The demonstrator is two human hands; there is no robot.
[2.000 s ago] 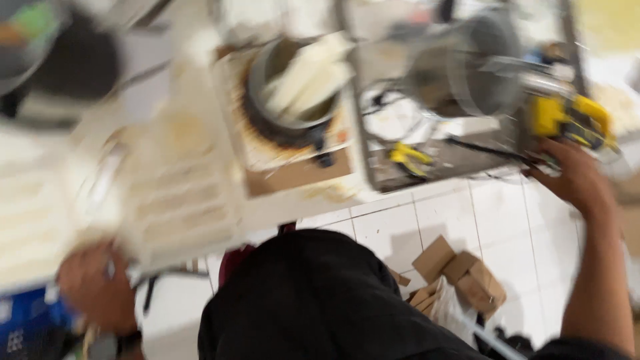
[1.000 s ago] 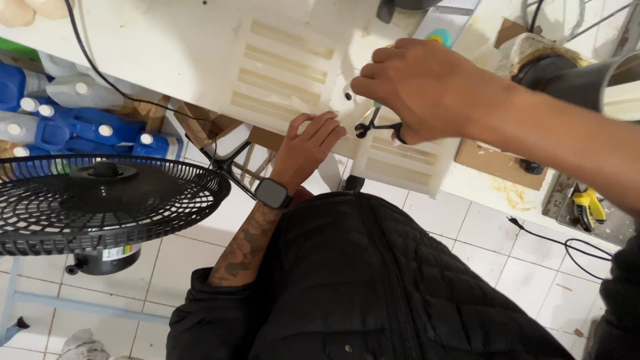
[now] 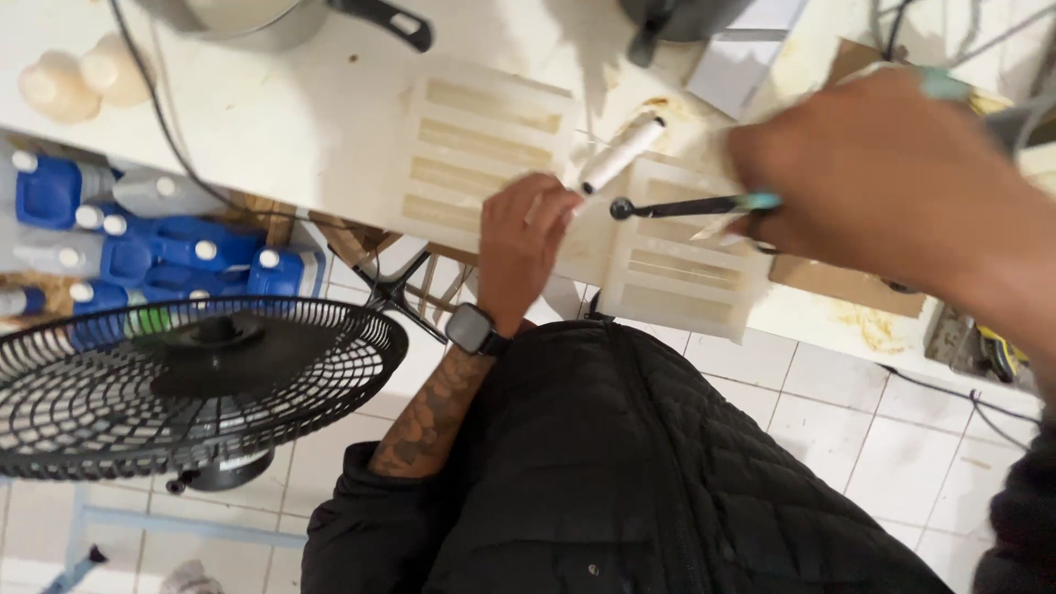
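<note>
My left hand (image 3: pixel 524 239), with a smartwatch on its wrist, is at the table's near edge beside a white slotted mold (image 3: pixel 487 148). Its fingers are bent; whether they pinch anything is unclear. Just beyond its fingertips, a white cylinder (image 3: pixel 623 155) with dark ends lies tilted. My right hand (image 3: pixel 866 165), blurred by motion, is closed around a slim black tool (image 3: pixel 681 206) with a round tip and a teal part. The tool's tip points left, over the upper part of a second slotted mold (image 3: pixel 689 264). The tool's exact kind cannot be told.
A pot with a black handle (image 3: pixel 384 23) stands at the back. Blue jugs (image 3: pixel 198 239) are below the table at left, near a black fan (image 3: pixel 206 379). Cardboard (image 3: pixel 850 285) and a yellow-and-black tool (image 3: pixel 998 351) are at right. A black cable (image 3: pixel 148 91) crosses the left side.
Two seconds ago my right hand was at a yellow-and-black tool; one second ago it was close to my left hand. Since then it has moved right with the black tool. The view has shifted greatly.
</note>
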